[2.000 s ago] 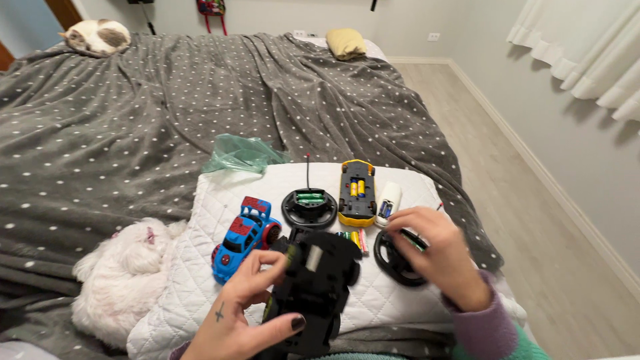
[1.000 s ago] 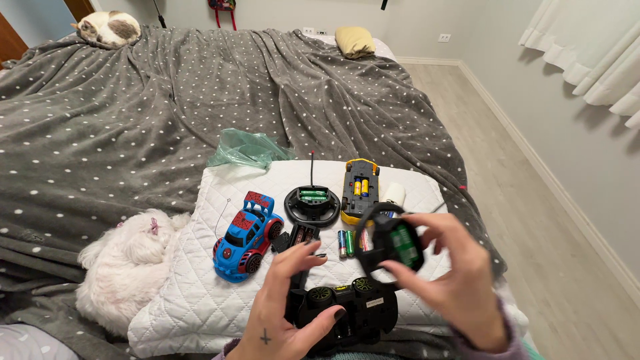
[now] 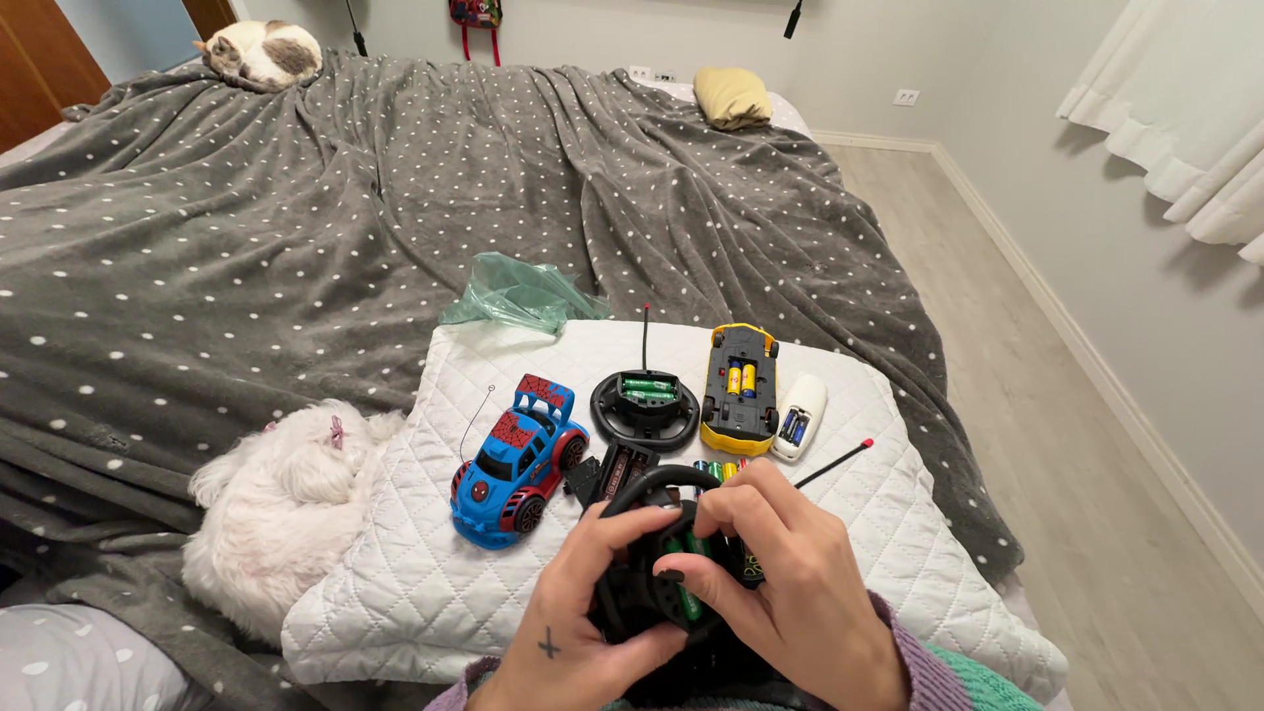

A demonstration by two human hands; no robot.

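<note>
My left hand (image 3: pixel 592 602) grips the rim of a black steering-wheel remote control (image 3: pixel 627 592), its green batteries (image 3: pixel 688 592) showing in the back. Thumb and fingers of my right hand (image 3: pixel 780 583) press at those batteries. A black toy part, largely hidden, lies beneath the remote. Beyond my hands lie a black battery holder (image 3: pixel 624 469) and several loose batteries (image 3: pixel 719 468). A blue and red toy car (image 3: pixel 515 464) stands to the left. Farther back are a second steering-wheel remote (image 3: pixel 647 420), an upturned yellow toy car (image 3: pixel 739 395) and a white remote control (image 3: pixel 802 415) with batteries exposed.
The toys rest on a white quilted pillow (image 3: pixel 395 592). A fluffy white dog (image 3: pixel 286 513) lies against its left side. Green plastic film (image 3: pixel 523 291) lies at its back edge. A cat (image 3: pixel 265 51) is curled on the far left of the dotted grey blanket (image 3: pixel 444 178).
My left hand has gone from the black toy vehicle to the steering-wheel remote, which my right hand picked up and brought in front of me. Both hands are now on it.
</note>
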